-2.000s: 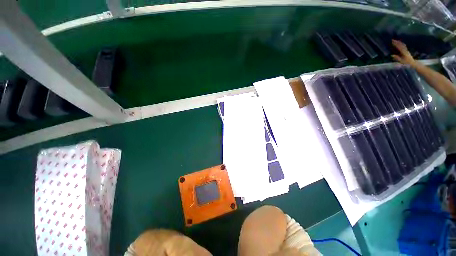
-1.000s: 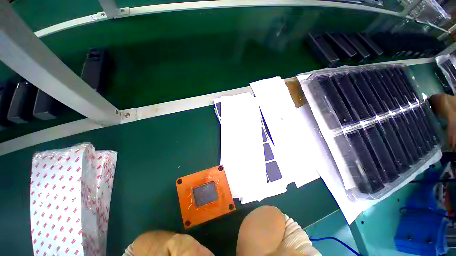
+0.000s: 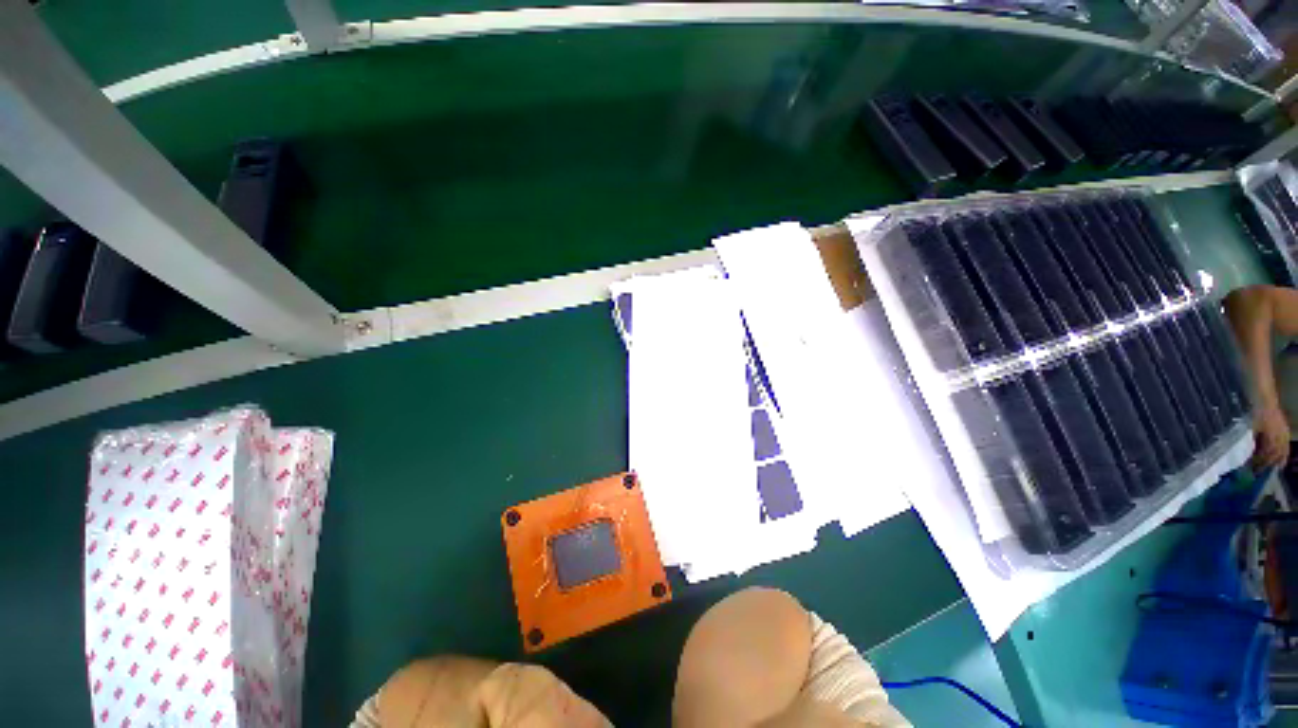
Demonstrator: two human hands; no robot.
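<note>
The orange positioning jig (image 3: 540, 583) lies flat on the green bench, with a grey label (image 3: 585, 553) in its central square recess. White label sheets (image 3: 683, 413) lie just right of it, with a few dark squares on them. My left hand (image 3: 481, 696) is at the bottom edge below the jig, cut off by the frame. My right hand (image 3: 743, 661) is at the bottom edge, right of the jig's lower corner, also cut off. Both hands are off the jig. Their fingertips are unclear, and nothing shows in either.
A wrapped stack (image 3: 164, 569) stands left. A blister tray (image 3: 982, 477) of black housings lies right, over paper. A neighbour's arm (image 3: 1258, 356) is beside it, above a blue bin (image 3: 1189, 647). A white post (image 3: 157, 185) crosses upper left. The conveyor belt (image 3: 541, 157) carries black housings.
The neighbour's hand has moved from the conveyor to the tray's right side. The housings on the belt have shifted left. The view has moved slightly. My hands stay in nearly the same place.
</note>
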